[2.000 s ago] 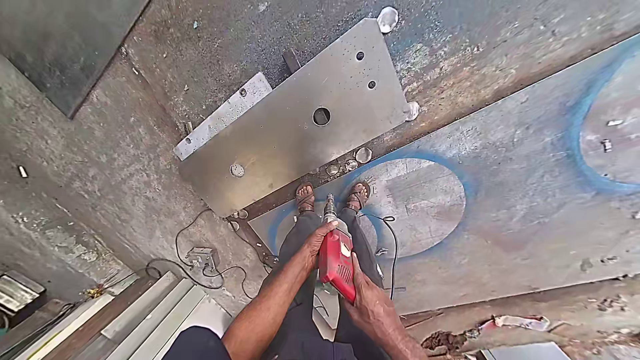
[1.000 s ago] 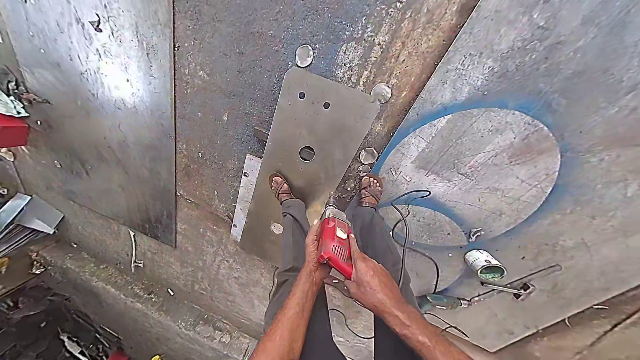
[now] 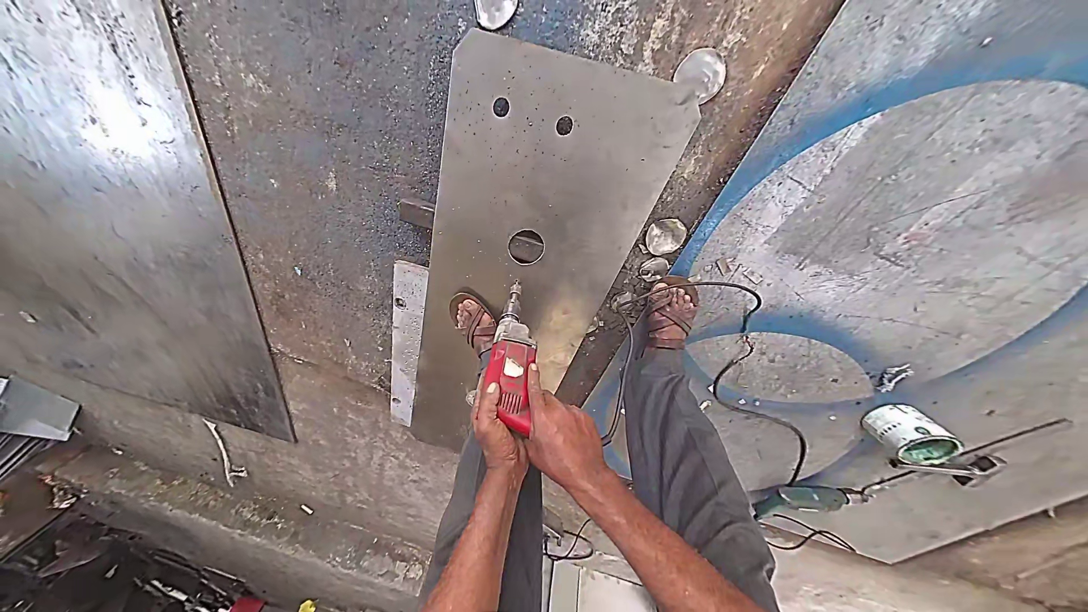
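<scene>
Both my hands hold a red power drill (image 3: 512, 374), its metal chuck and bit pointing away from me over a flat steel plate (image 3: 561, 187). My left hand (image 3: 500, 429) wraps the left side of the drill body, and my right hand (image 3: 561, 433) grips its rear from the right. The plate has two small round holes near its far end and a larger round hole (image 3: 526, 246) just beyond the bit. Whether the tip touches the plate cannot be told. My left sandalled foot (image 3: 473, 320) is on the plate; the right one (image 3: 671, 314) is beside it.
A steel sheet (image 3: 127, 229) lies at the left. On the right, a large sheet (image 3: 935, 212) bears blue-edged circles, an open tin (image 3: 909, 433), a green power tool (image 3: 803, 500) and a black cable (image 3: 731, 365). Metal discs (image 3: 701, 75) lie along the plate's edge. Scrap (image 3: 110, 561) fills the lower left.
The view has turned and come closer to the plate. My left foot, beside the plate's near edge earlier, now stands on it. Both hands still hold the drill.
</scene>
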